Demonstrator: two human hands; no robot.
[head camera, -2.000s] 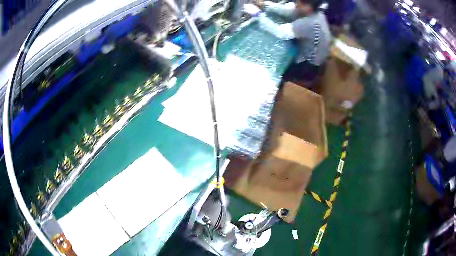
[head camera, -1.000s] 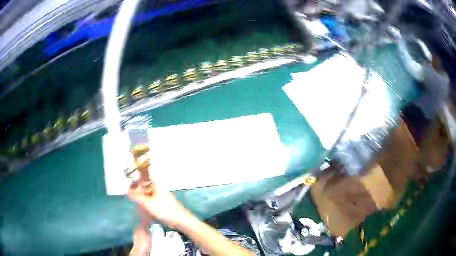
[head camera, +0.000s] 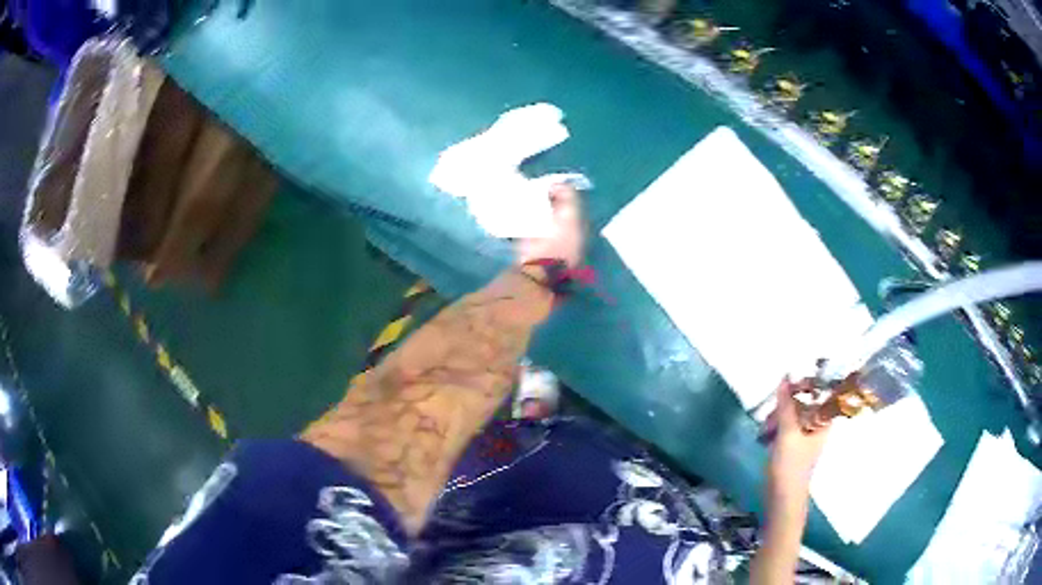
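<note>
My left hand (head camera: 558, 229), bare with a red band at the wrist, is on a crumpled white cloth (head camera: 503, 171) on the green worktop. Its fingers are blurred and seem to pinch the cloth's right edge. My right hand (head camera: 796, 429) is closed around the amber-brown dispensing gun (head camera: 857, 394), which is over the white sheets. A pale supply hose (head camera: 960, 291) runs from the gun to the right edge. The nozzle tip cannot be made out.
White sheets (head camera: 731, 251) lie on the green worktop (head camera: 343, 103). Small yellow-topped boards (head camera: 832, 120) stand in a row behind the white-smeared edge rail (head camera: 788, 137). An open cardboard box (head camera: 183, 171) is at the left beside the worktop. Yellow-black tape marks the floor.
The view has swung left along the worktop. My forearms were close together near the gun; now my left hand is apart from it, at the white cloth. The gun remains in hand.
</note>
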